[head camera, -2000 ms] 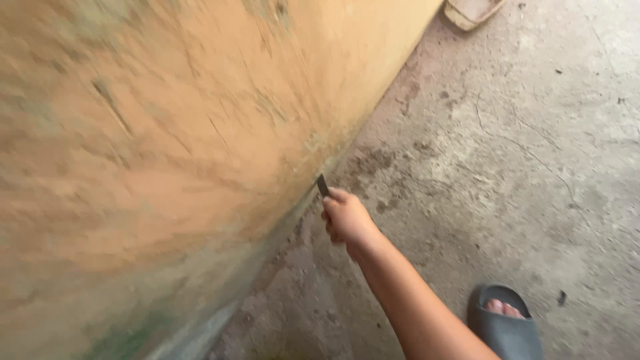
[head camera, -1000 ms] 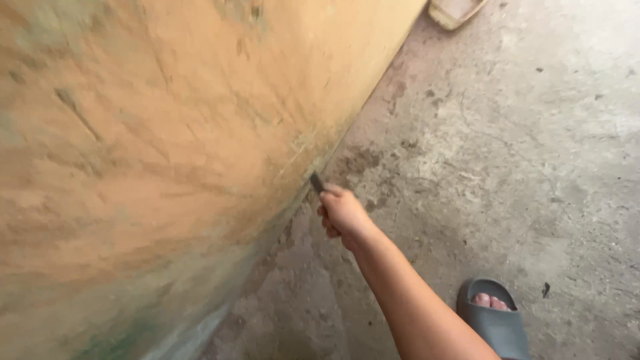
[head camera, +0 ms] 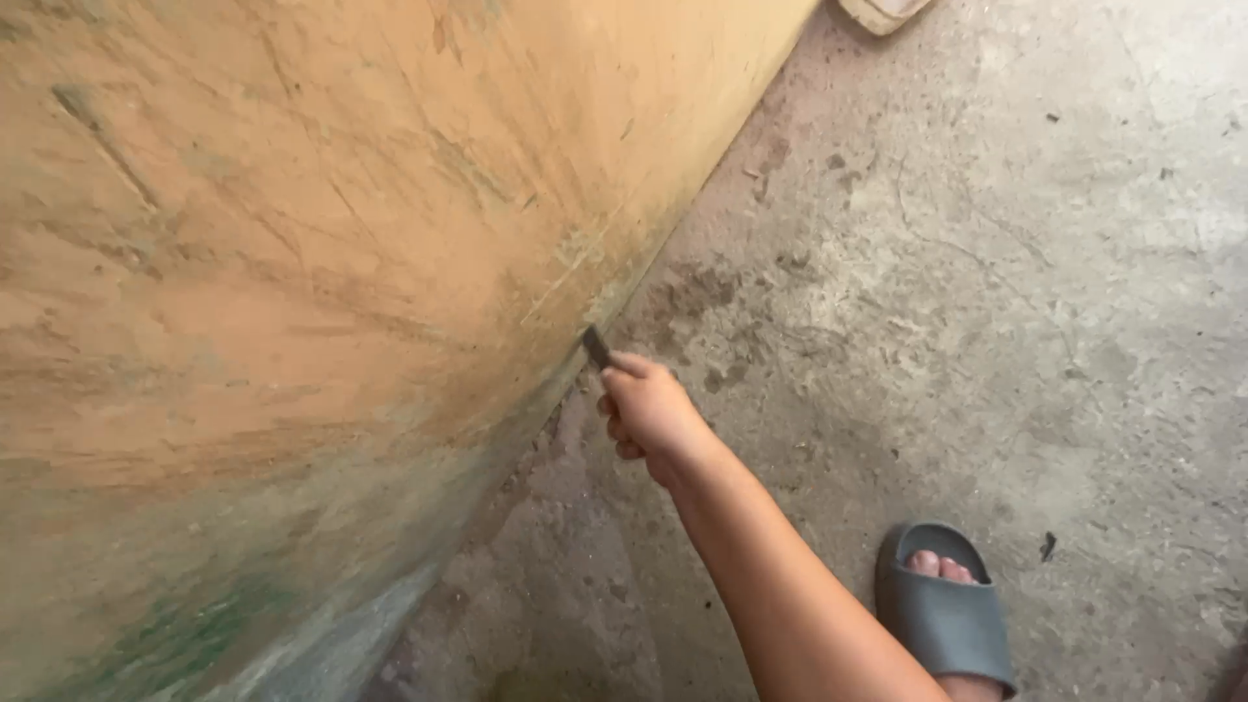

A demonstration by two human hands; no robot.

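My right hand (head camera: 647, 408) is closed around a short, flat, dark tool (head camera: 595, 346), perhaps a scraper or blade; most of it is hidden in the fist. The tool's free end is at the base of an orange painted wall (head camera: 322, 292), close to where the wall meets the floor. Scratches and worn paint mark the wall, with a green patch low on the left. I cannot tell whether the tip presses on the surface. My left hand is out of the picture.
Rough grey concrete floor (head camera: 926, 370) with dark stains and small bits of debris runs along the wall. My foot in a grey slide sandal (head camera: 946, 624) stands at the lower right. At the top edge lies part of a pale object (head camera: 882, 12), cut off by the frame.
Compared with the earlier frames, the view has shifted slightly. My right hand keeps its hold on the dark tool and stays at the foot of the wall.
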